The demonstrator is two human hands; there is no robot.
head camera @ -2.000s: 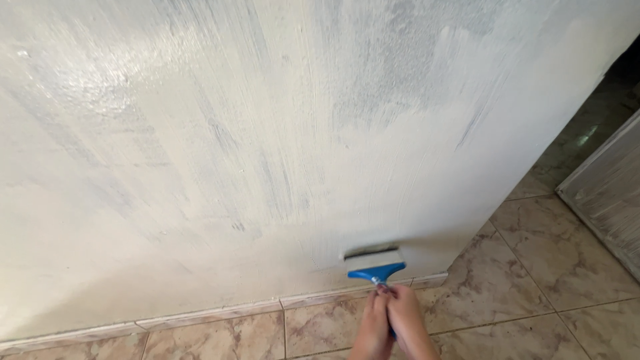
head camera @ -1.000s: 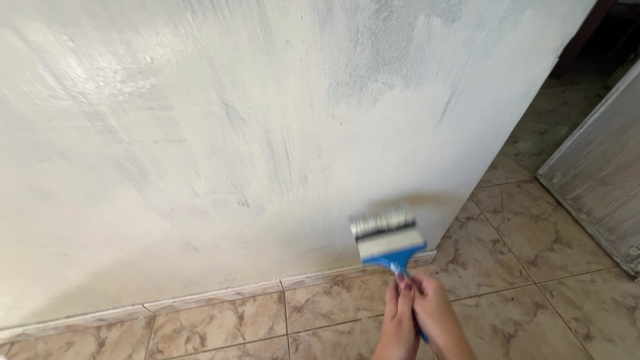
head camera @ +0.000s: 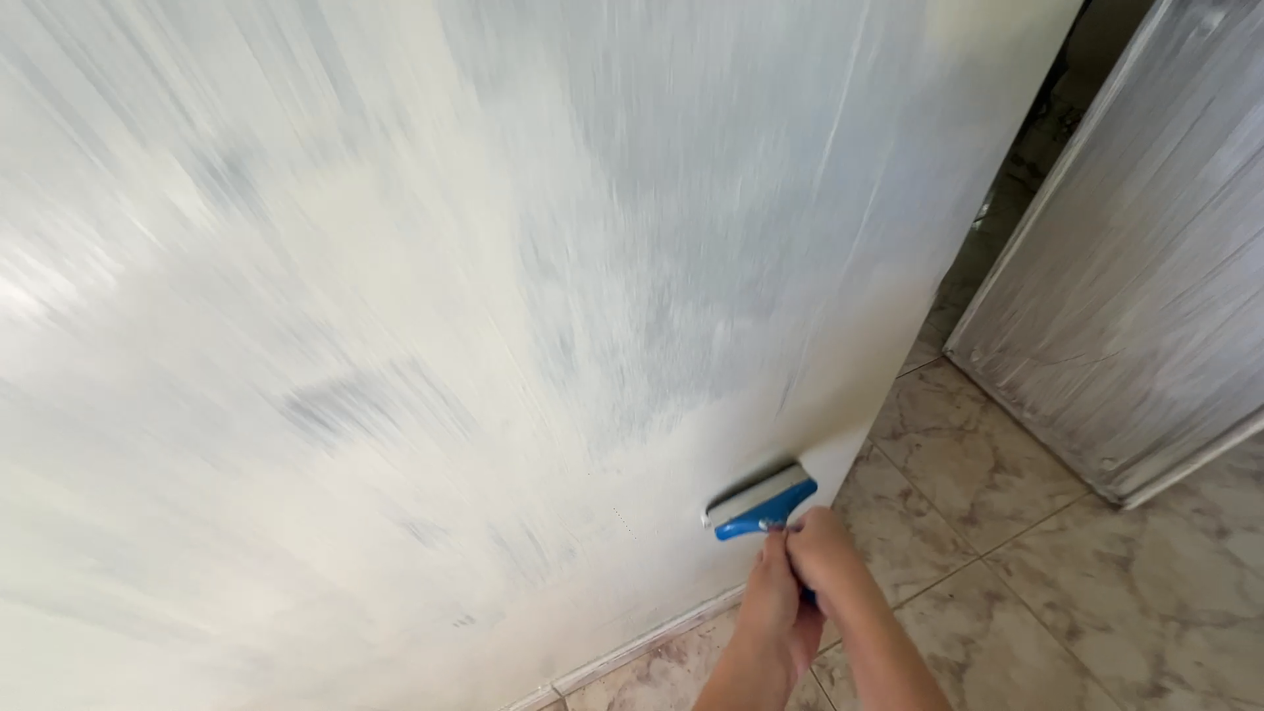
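Both hands grip the handle of a wide paintbrush with a blue plastic body point(head camera: 768, 512). My left hand point(head camera: 775, 597) is on the left side of the handle and my right hand point(head camera: 822, 548) is against it on the right; most of the handle is hidden between them. The brush's bristle end rests against the lower right part of a wall point(head camera: 494, 296), near its vertical edge. Streaky white paint covers the wall, with bluish-grey patches showing through.
A tiled floor point(head camera: 1037, 612) with a marbled pattern meets the wall at a narrow baseboard point(head camera: 652, 642). To the right stands a panel point(head camera: 1136, 267) with streaky whitish paint, its lower corner at the floor. A dark gap lies between wall and panel.
One second ago the brush was tilted with its bristles in plain sight; now its bristle end is pressed to the wall. Both hands have kept hold of it. The view has shifted and turned.
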